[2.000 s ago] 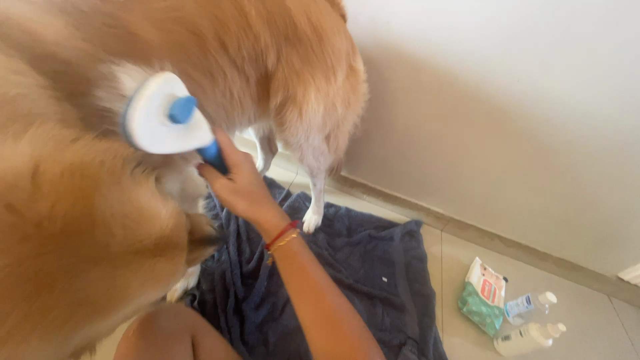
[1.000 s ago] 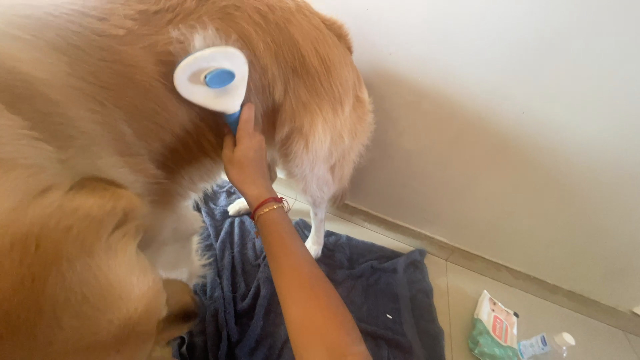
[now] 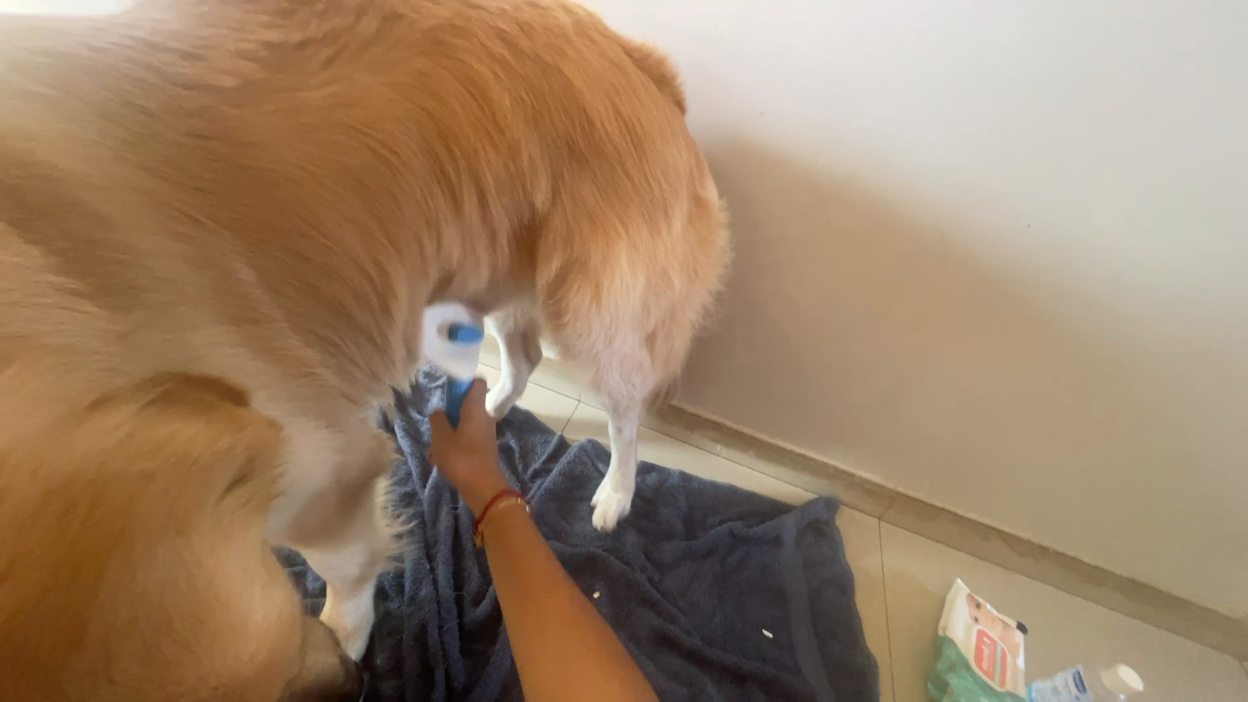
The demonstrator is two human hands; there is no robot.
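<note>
A golden-and-white long-haired dog (image 3: 468, 146) stands on a dark blue towel (image 3: 702, 585), its head low at the left. My right hand (image 3: 468, 444), with a red bracelet at the wrist, is closed around the blue handle of a pet grooming brush (image 3: 449, 341). The white back of the brush, with its blue button, faces me, and its head is at the dog's lower flank, in front of the hind leg. Whether the bristles touch the fur is hidden. My left hand is not in view.
A pale wall (image 3: 975, 244) rises behind the dog, with a skirting (image 3: 780, 463) along its foot. On the tiled floor at the lower right lie a green and white soft packet (image 3: 980, 648) and a clear bottle with a white cap (image 3: 1077, 684). Small white bits lie on the towel.
My right hand has moved the brush from high on the dog's side down to its lower flank. The dog's head stays low at the left.
</note>
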